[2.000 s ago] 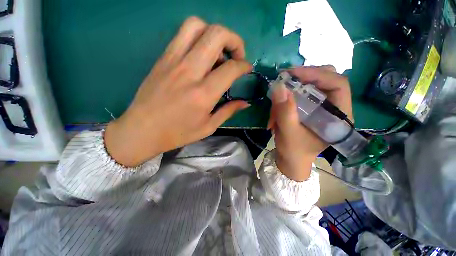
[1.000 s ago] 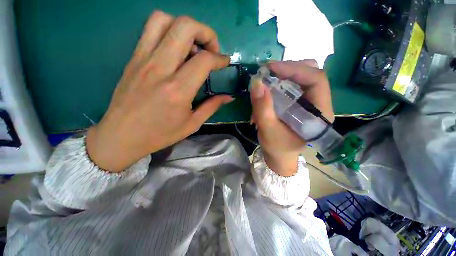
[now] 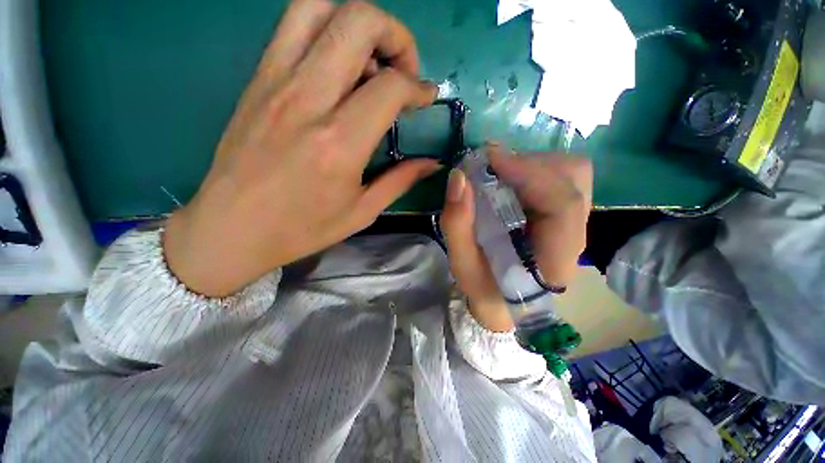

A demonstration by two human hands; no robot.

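Observation:
My left hand holds a small black rectangular frame by its edges, between thumb and fingers, over the green mat near its front edge. My right hand grips a clear dispensing syringe like a pen. Its front end is at the frame's lower right corner; the needle tip cannot be made out. The syringe's green adapter head is at its rear, by my right sleeve.
A white foam tray with black frames stands at the left. A white irregular wipe lies on the green mat beyond my right hand. A dark dispenser with a round gauge is at the right, beside another person's grey sleeve.
The syringe has swung steeper, its green end now lower and further left. Its front end has moved to the frame's lower right corner. More of the frame shows than two seconds before.

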